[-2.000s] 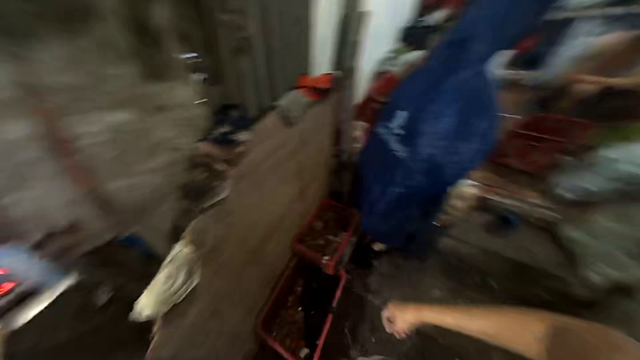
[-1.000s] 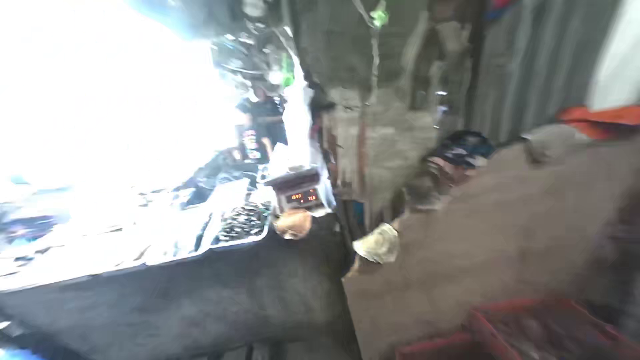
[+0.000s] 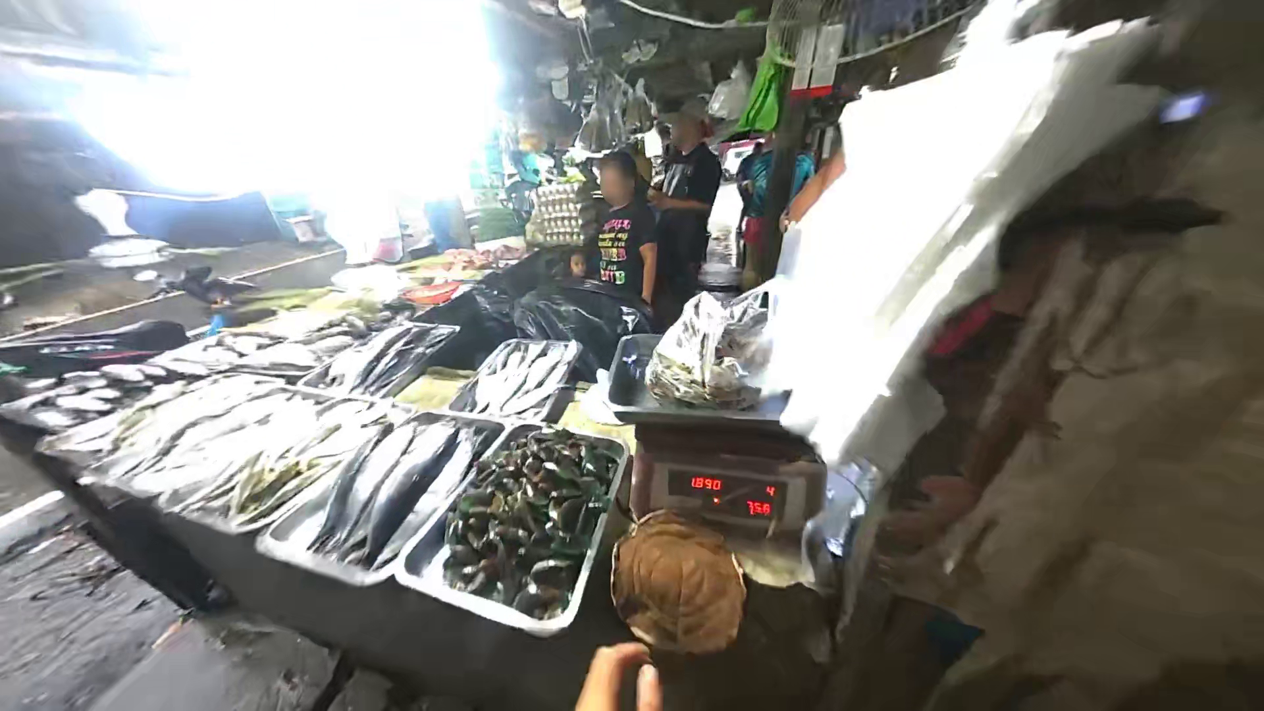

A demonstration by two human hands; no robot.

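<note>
Fingers of my left hand [image 3: 614, 679] rise from the bottom edge, apart and with nothing seen between them; the rest is out of frame. Just above them is a round, brown, dried-leaf-like object [image 3: 678, 583], below the front of a digital scale [image 3: 726, 494] with lit red digits. A tied clear plastic bag [image 3: 706, 355] with unclear contents lies on the scale's metal pan [image 3: 632, 380]. Left of the scale stands a tray of mussels [image 3: 533, 523], beside a tray of large silvery fish [image 3: 395, 494]. My right hand is out of view.
More fish [image 3: 227, 434] cover the stall's left side, with two smaller fish trays behind. White plastic bags [image 3: 889, 227] hang right of the scale. Several people [image 3: 622, 237] are beyond the stall, near stacked egg trays [image 3: 560, 212]. A pale sheet [image 3: 1136, 444] is at right.
The view has swung left from the red crates to the fish stall and come closer to the scale. The forearm and hand seen at lower right two seconds ago are out of view.
</note>
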